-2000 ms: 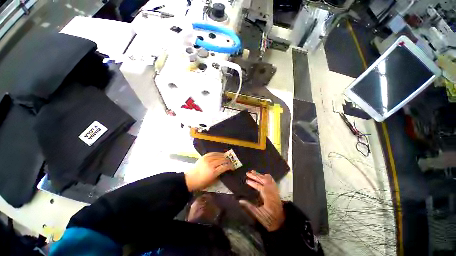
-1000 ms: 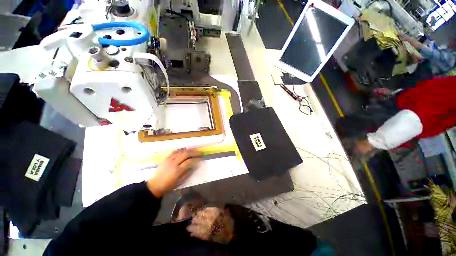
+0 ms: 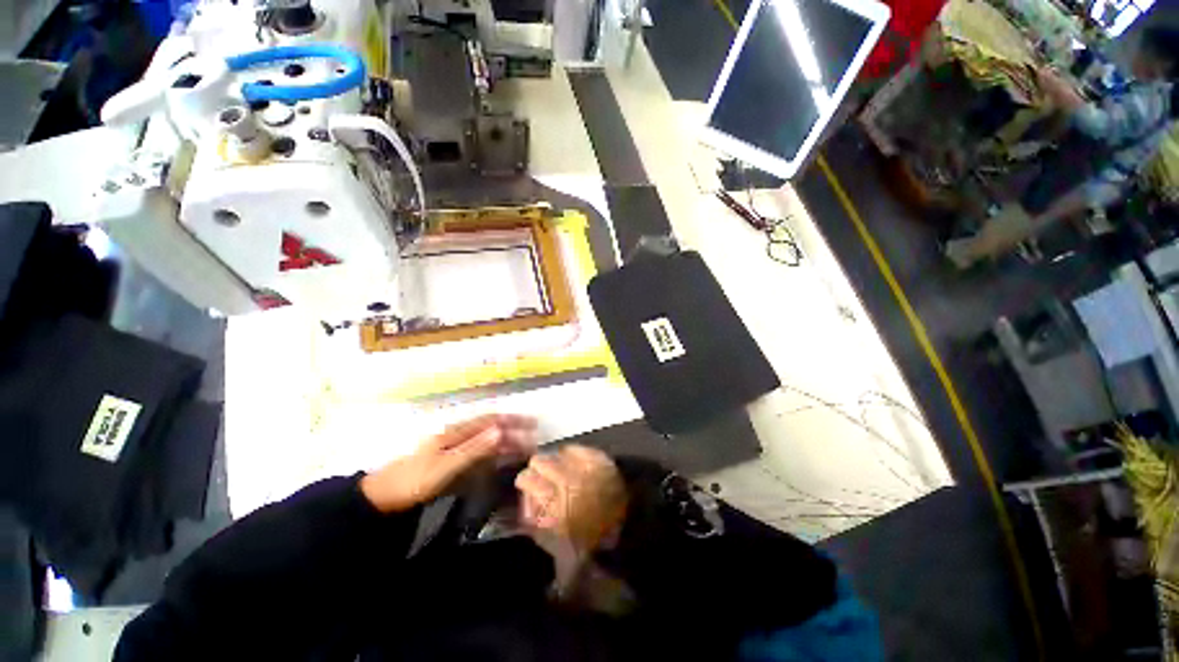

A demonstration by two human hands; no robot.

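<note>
My left hand (image 3: 446, 462) is over the near edge of the pale template plate (image 3: 453, 407), fingers extended to the right, blurred at the tips. My right hand (image 3: 575, 502) is close beside it, curled and blurred; I cannot tell whether it holds anything. The amber clamp frame (image 3: 559, 279) shows a white bed inside, with no dark panel in it. A black fabric panel (image 3: 698, 369) with a white label (image 3: 663, 339) lies flat to the right of the plate. The white sewing machine head (image 3: 291, 233) stands at the frame's left.
A dark panel stack (image 3: 65, 388) with a label (image 3: 113, 428) on top lies at the left. A white-framed control screen (image 3: 789, 78) stands upper right, with dark snips (image 3: 743, 210) below it. Loose threads (image 3: 840, 446) lie at the right table edge. A person (image 3: 1099, 142) is across the aisle.
The labelled panel has gone from the clamp frame's near edge and lies on the right. Both hands have left it and come close together. The view has turned right.
</note>
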